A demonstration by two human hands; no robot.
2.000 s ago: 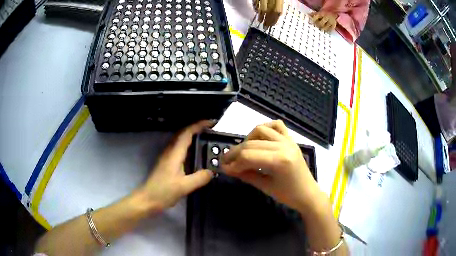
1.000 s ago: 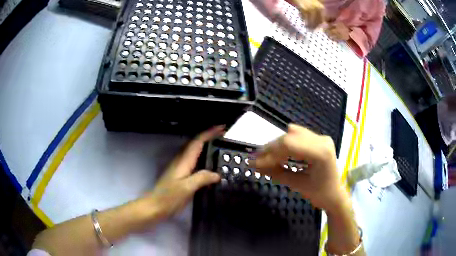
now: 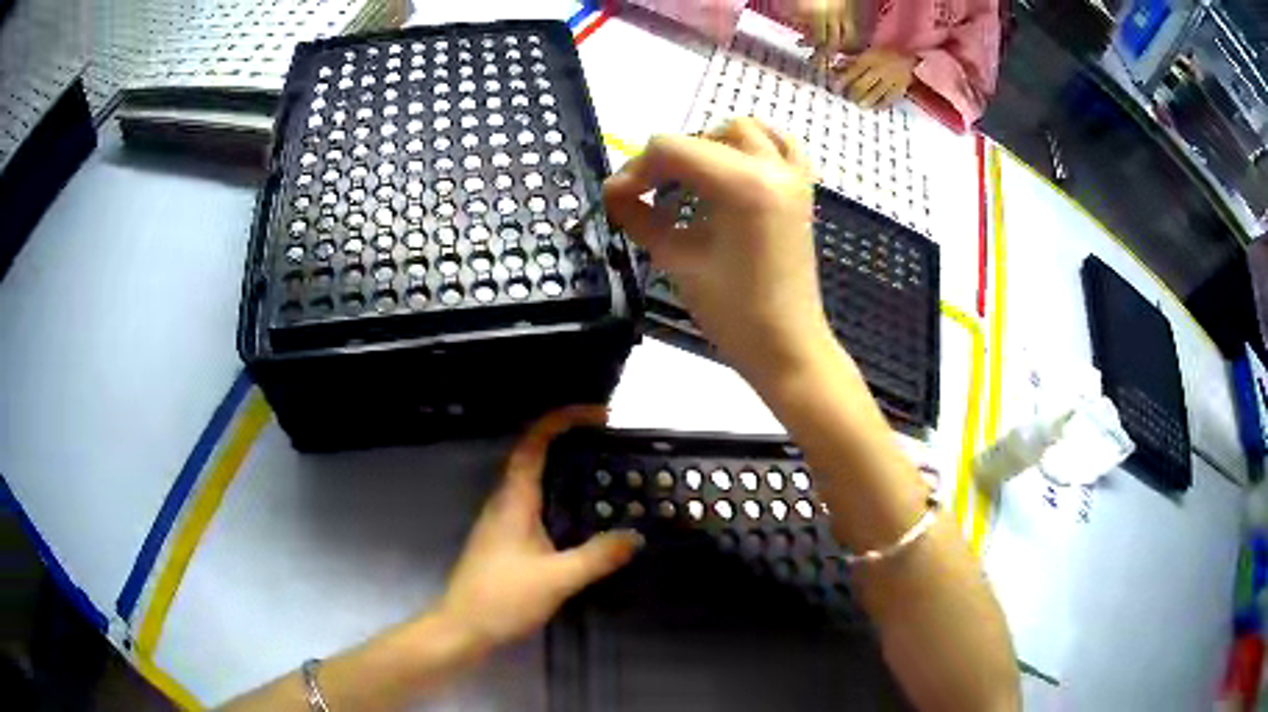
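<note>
The black working tray (image 3: 695, 570) lies nearest me, with two rows of silver-white round components (image 3: 720, 480) at its far edge and dark pockets below. My left hand (image 3: 535, 536) rests on its left edge, thumb on top, fingers along the side. My right hand (image 3: 716, 209) is raised at the right edge of the stacked component trays (image 3: 438, 383), whose top tray is full of silver dots. Its fingertips are pinched together, with a thin dark sliver at them, perhaps tweezers; I cannot tell whether a component is held.
Another black tray (image 3: 911, 327) lies partly behind my right arm. A person in pink sleeves (image 3: 960, 56) works over a white part board (image 3: 821, 125). Stacked white boards (image 3: 202, 104) are at far left. A small bottle (image 3: 1012, 456), tissue (image 3: 1089, 442) and spare black tray (image 3: 1140, 369) are at right.
My right hand has moved from the working tray up to the stacked trays' right edge. More components show in the working tray's far rows. My left hand stays on its edge.
</note>
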